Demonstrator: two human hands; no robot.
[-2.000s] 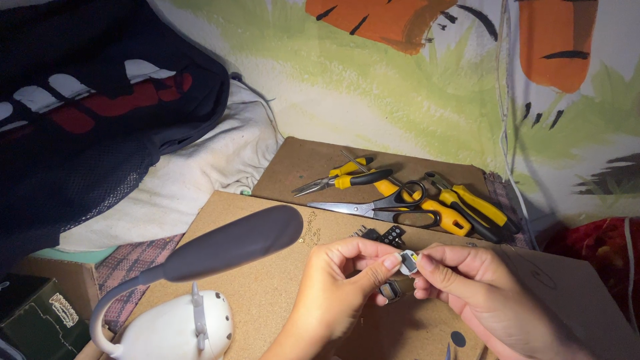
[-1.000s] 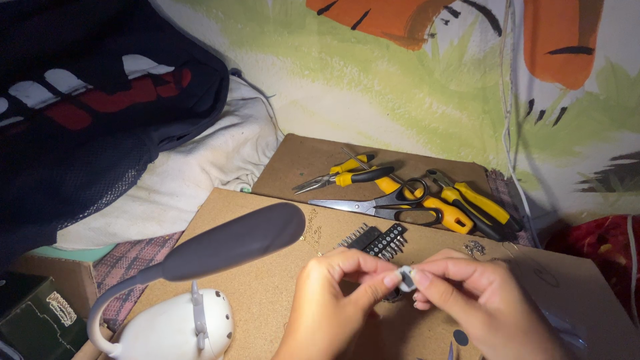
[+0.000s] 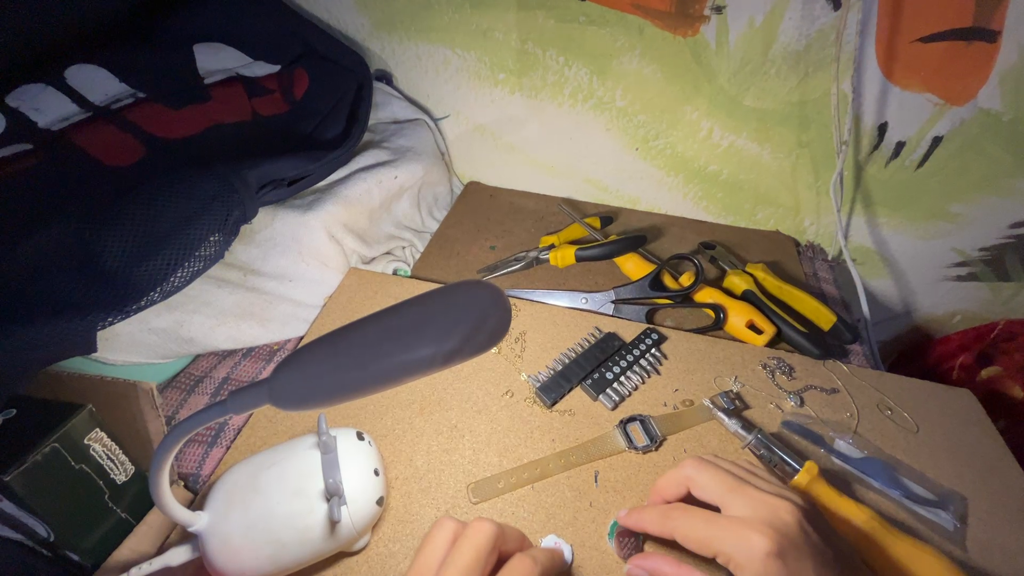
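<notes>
At the bottom edge, my left hand (image 3: 484, 550) has its fingertips at a small white part (image 3: 558, 548); whether it grips the part I cannot tell. To its right, my right hand (image 3: 704, 520) holds a small round watch module (image 3: 624, 540) with a green edge between thumb and fingers. Behind the hands a watch case (image 3: 640, 433) lies on the board with its translucent strap (image 3: 552, 470) spread out. A tiny screw (image 3: 596, 478) lies below the strap. A screwdriver with a yellow handle (image 3: 872, 520) lies beside my right hand.
Two black bit holders (image 3: 580, 368) lie behind the watch. Scissors (image 3: 572, 300), needle-nose pliers (image 3: 560, 254) and cutting pliers (image 3: 780, 300) lie further back. Thin chains (image 3: 796, 384) and a plastic packet (image 3: 880, 472) are at right. A white animal-shaped lamp (image 3: 280, 504) stands at left.
My hands have moved down and apart from where they met over the board. The watch case and strap and the yellow-handled screwdriver now show.
</notes>
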